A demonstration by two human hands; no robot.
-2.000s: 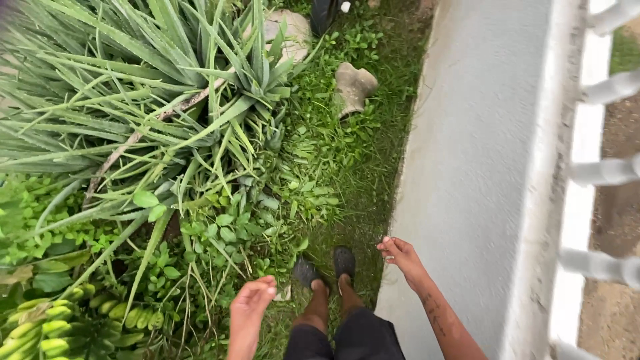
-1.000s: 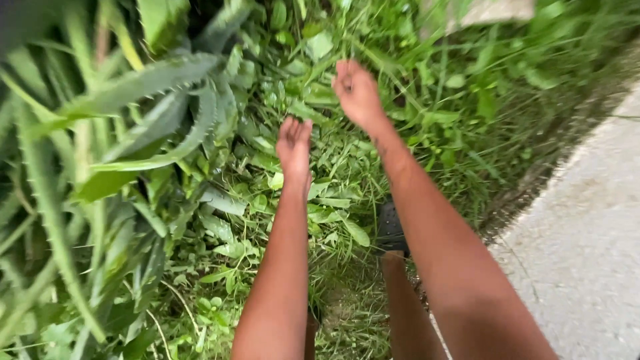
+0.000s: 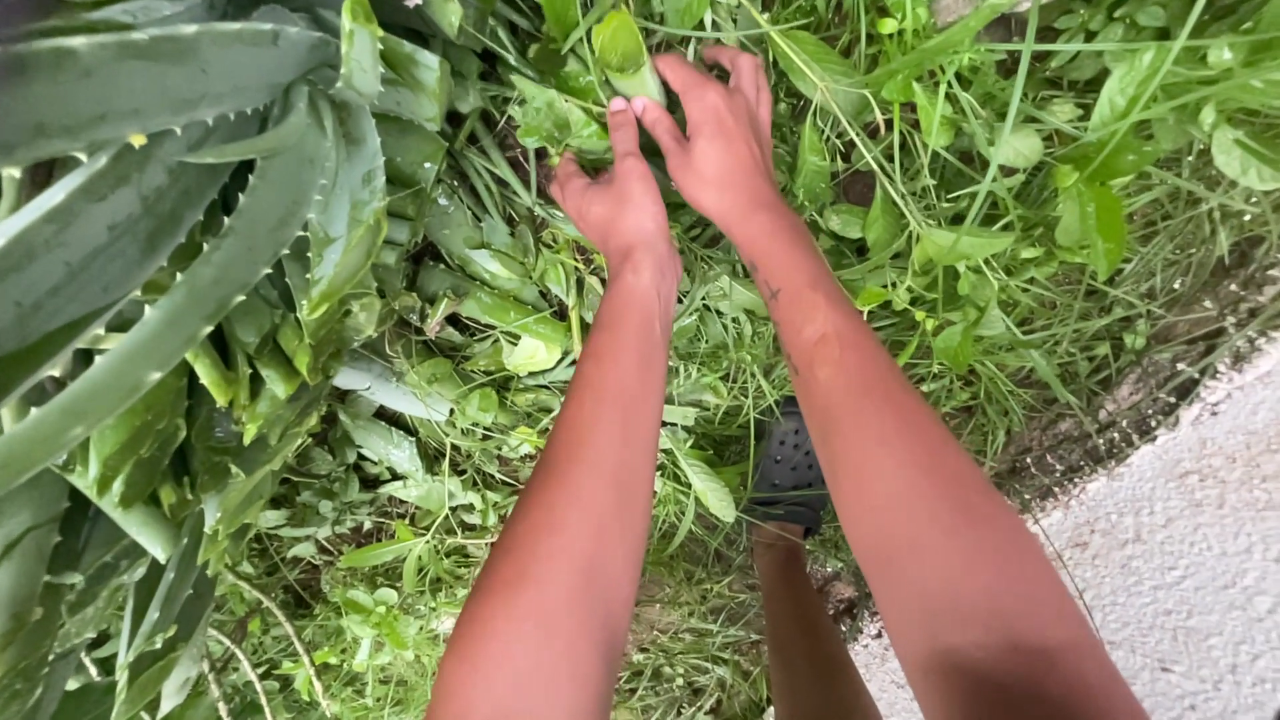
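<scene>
Near the top centre, my right hand has its thumb and fingers around a cut piece of aloe leaf, whose pale green cut end faces up. Beside it my left hand reaches to the base of the same piece, the thumb tip touching it and meeting the right thumb. The left fingers are curled low among the leaves, and whether they grip anything cannot be told. A large aloe plant with toothed leaves, several of them cut short, stands to the left of both hands.
Cut aloe pieces and leafy weeds lie below the hands. Tall grass grows on the right. A rough concrete edge runs along the lower right. My foot in a dark clog stands on the ground between my forearms.
Both hands have come together at the cut aloe piece; earlier they were apart, with nothing seen in them. The view has moved down close to the plants.
</scene>
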